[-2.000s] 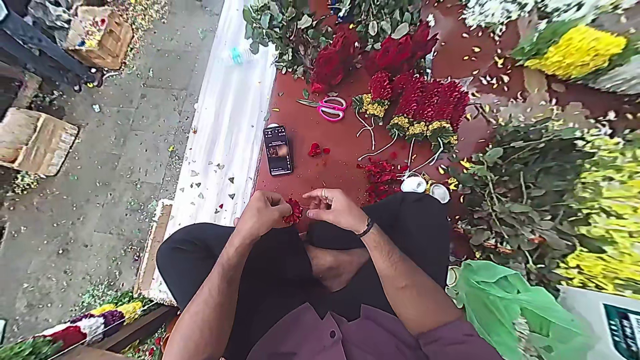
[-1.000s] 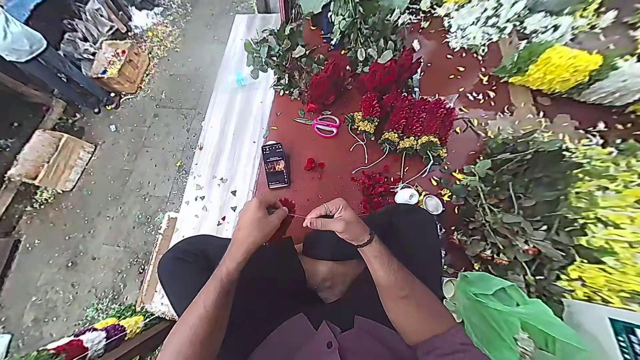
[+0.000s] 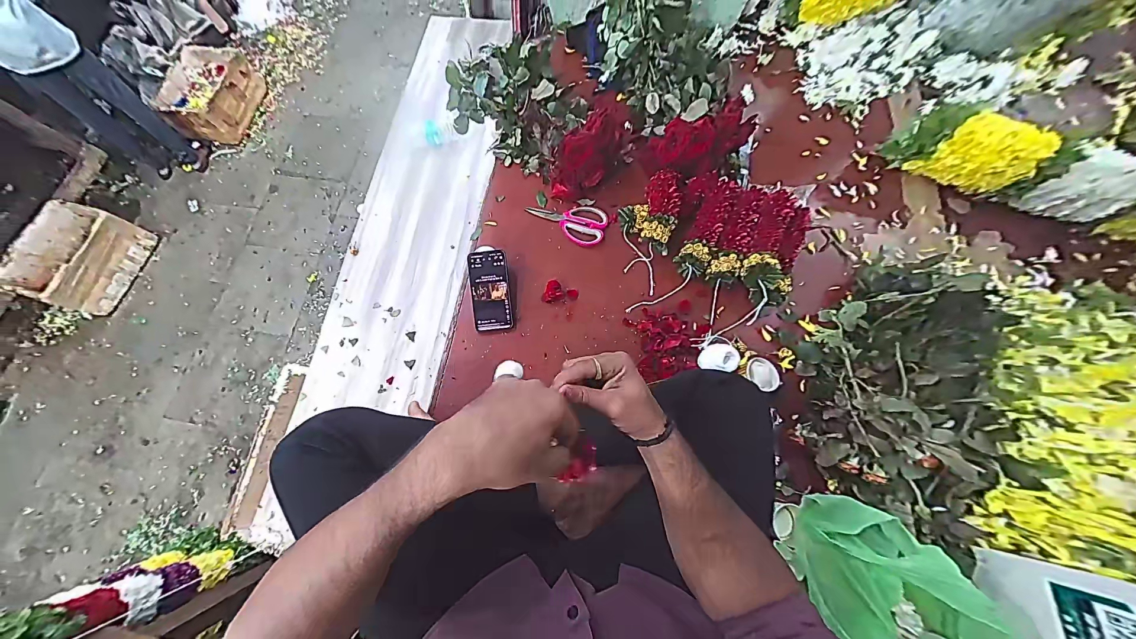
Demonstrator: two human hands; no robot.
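My left hand (image 3: 515,435) is curled over my lap, its back to the camera. Bright red petals (image 3: 577,463), blurred, hang just under its fingers. My right hand (image 3: 614,395), with a ring and a dark wristband, meets it with thumb and forefinger brought together; whatever lies between these fingertips is hidden. A small white round object (image 3: 508,368) is just beyond the left hand. Loose red petals (image 3: 666,342) lie near my right knee, beside a white thread spool (image 3: 719,357). Farther off are pink-handled scissors (image 3: 581,225) and red flower garlands with yellow ends and white strings (image 3: 745,222).
A phone (image 3: 492,289) lies on the red surface (image 3: 532,342). White cloth (image 3: 382,257) runs along the left edge. Leafy stems (image 3: 896,373), yellow flowers (image 3: 1065,426) and a green plastic bag (image 3: 887,568) are at right. A person (image 3: 89,89) stands upper left.
My hands have come together, the left now partly over the right's fingertips. A second ago they were apart with a thread between them and red petals in the left.
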